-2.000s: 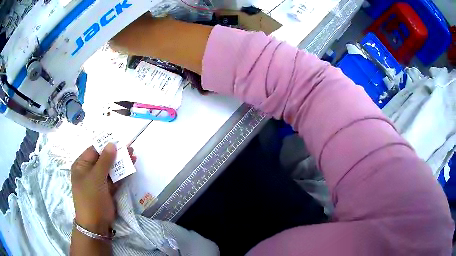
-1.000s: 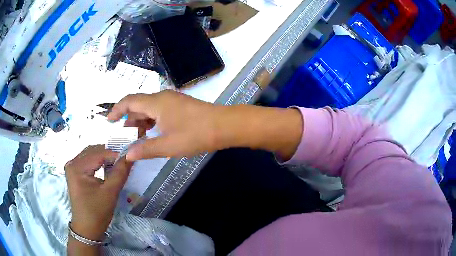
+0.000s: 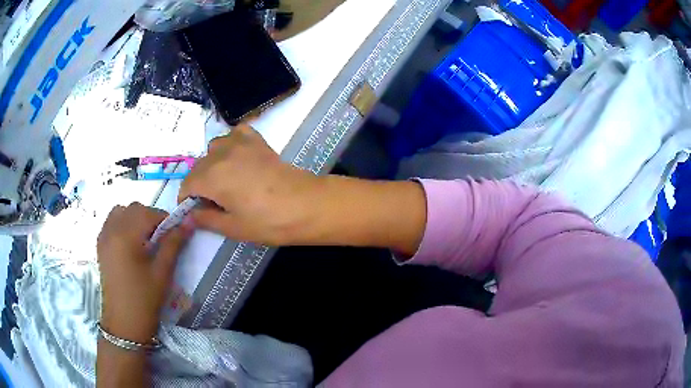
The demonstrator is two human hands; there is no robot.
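Observation:
A small white printed label (image 3: 173, 219) is pinched between both hands over the table's front part, seen nearly edge-on. My left hand (image 3: 136, 254) holds its left end. My right hand (image 3: 239, 189) holds its right end, its fingers curled over it. The thread snips (image 3: 155, 167) with pink and blue handles lie just beyond the hands, their handle end partly hidden by my right hand. The striped pale garment (image 3: 60, 303) lies bunched at the left, beside and under my left wrist. The sewing machine head (image 3: 57, 72) with "JACK" lettering stands at the upper left.
A black smartphone (image 3: 239, 64) and a crumpled dark plastic bag (image 3: 168, 68) lie behind the snips, near loose printed labels (image 3: 163, 125). A ruler strip (image 3: 333, 117) runs along the table edge. A blue bin (image 3: 492, 76) and pale garments (image 3: 591, 136) are at the right.
My right hand has come back from the rear of the table to the label in my left hand and now grips it too. The view has shifted rightward.

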